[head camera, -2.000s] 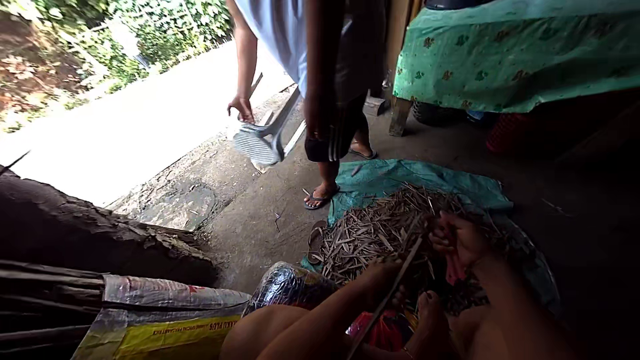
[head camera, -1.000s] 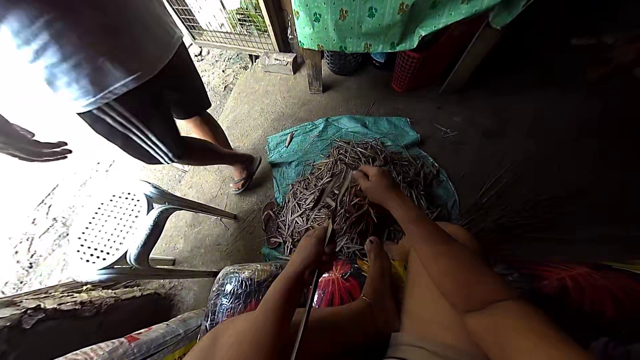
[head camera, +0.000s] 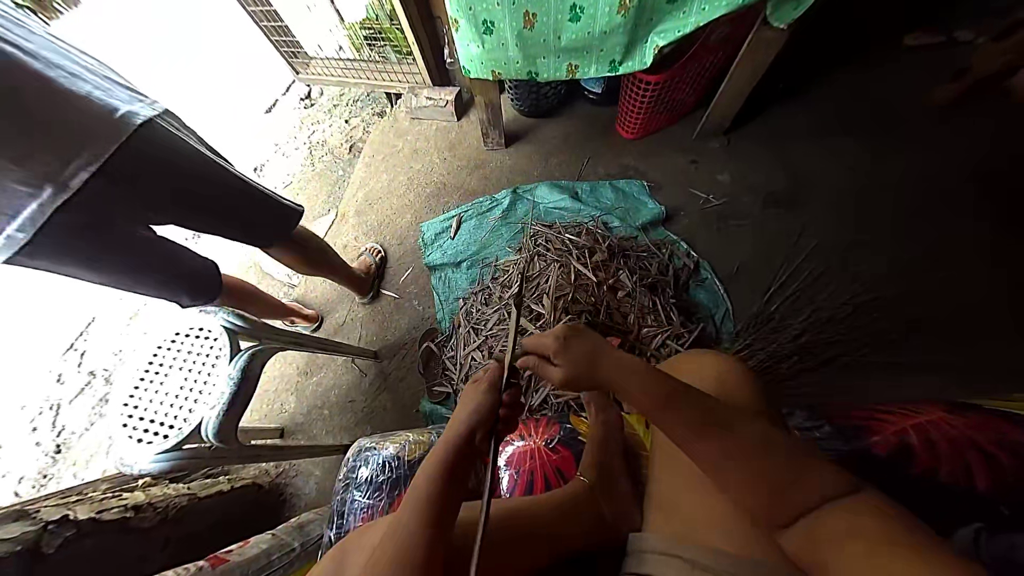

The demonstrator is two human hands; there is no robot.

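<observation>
My left hand (head camera: 484,400) grips a long thin strip (head camera: 486,496), dark on its outer part and pale near my fingers; its lower end runs down past my forearm. Close on the right, my right hand (head camera: 564,356) is bent at the strip, thumb and forefinger pinched by its pale part. Whether it holds a blade cannot be made out. Beneath both hands lies a heap of dry brown shavings (head camera: 592,280) on a teal woven sack (head camera: 480,228). My bare foot (head camera: 604,432) is just below my right hand.
A person (head camera: 120,176) in sandals stands at the left beside a plastic chair (head camera: 172,384). A cloth-covered table (head camera: 552,40) has a red basket (head camera: 656,96) beneath it. Bundled thin sticks (head camera: 788,304) lie right of the sack. Plastic-wrapped bundles (head camera: 384,480) are by my legs.
The person has set the chair down, having held it two seconds ago. My right hand has come down the strip, close to my left hand. The view has swung right and down.
</observation>
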